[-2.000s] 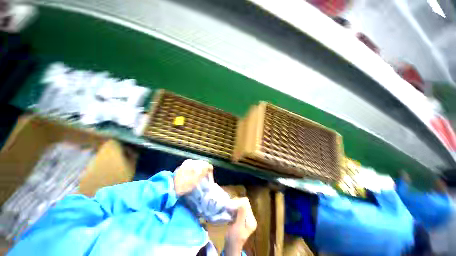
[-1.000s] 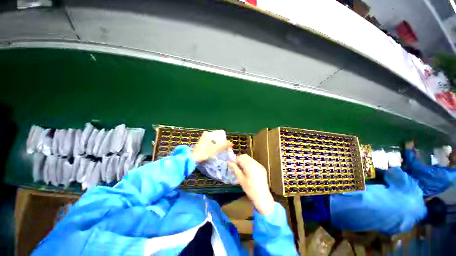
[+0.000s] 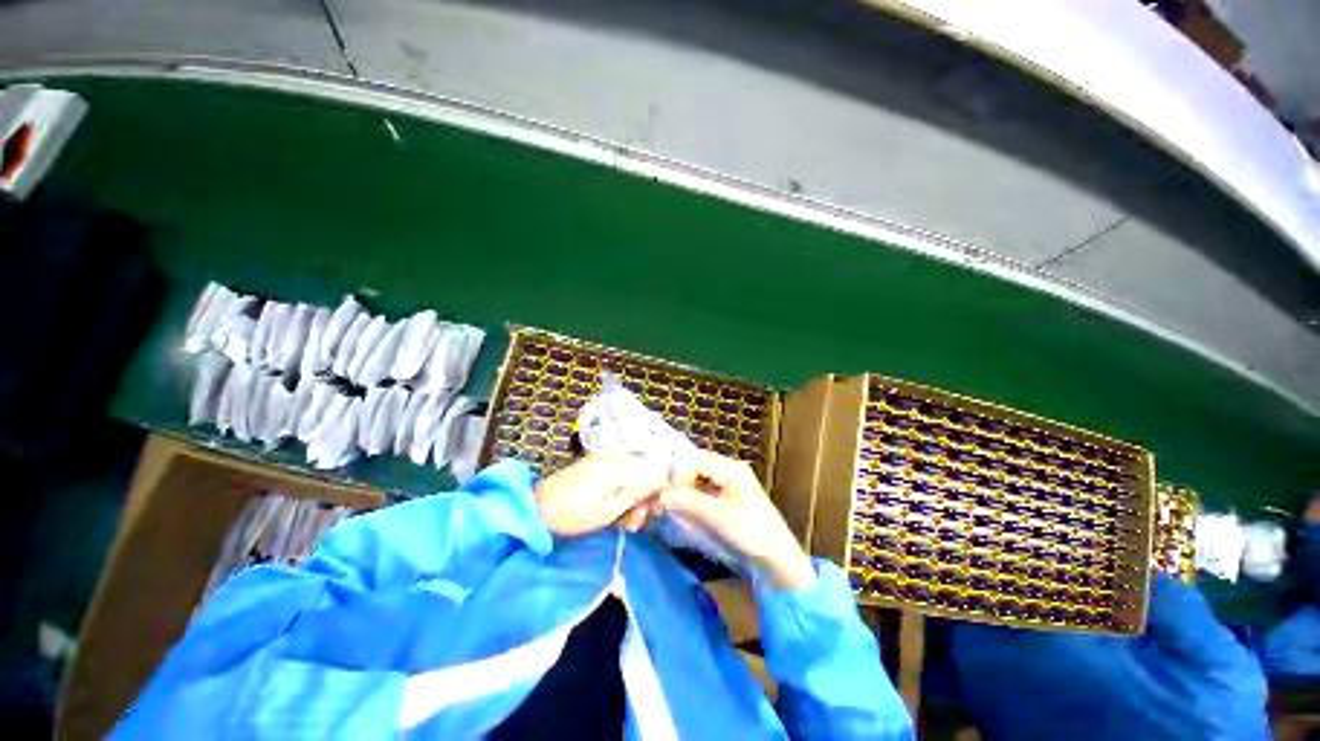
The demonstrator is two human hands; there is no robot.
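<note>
My left hand [image 3: 591, 494] and my right hand [image 3: 735, 510] are close together in front of my chest. Both are shut on a crinkled clear poly bag [image 3: 631, 429] with whitish contents. The bag's upper end sticks up between them, over the near edge of a divided carton [image 3: 695, 403] with a grid of small cells. What is in the bag cannot be told clearly. A second, taller divided carton [image 3: 999, 500] stands to the right, its cells showing dark and yellow parts.
Two rows of white pouches [image 3: 326, 348] lie on the green belt [image 3: 579, 246] at left. A pouch carton [image 3: 145, 550] stands below them. A white box [image 3: 32, 138] is at far left. Another worker's blue sleeve [image 3: 1100, 673] is at right.
The view has shifted and tilted. My hands have drawn nearer each other and closer to my chest, still with the bag. The pouch carton's contents and a white box at far left now show.
</note>
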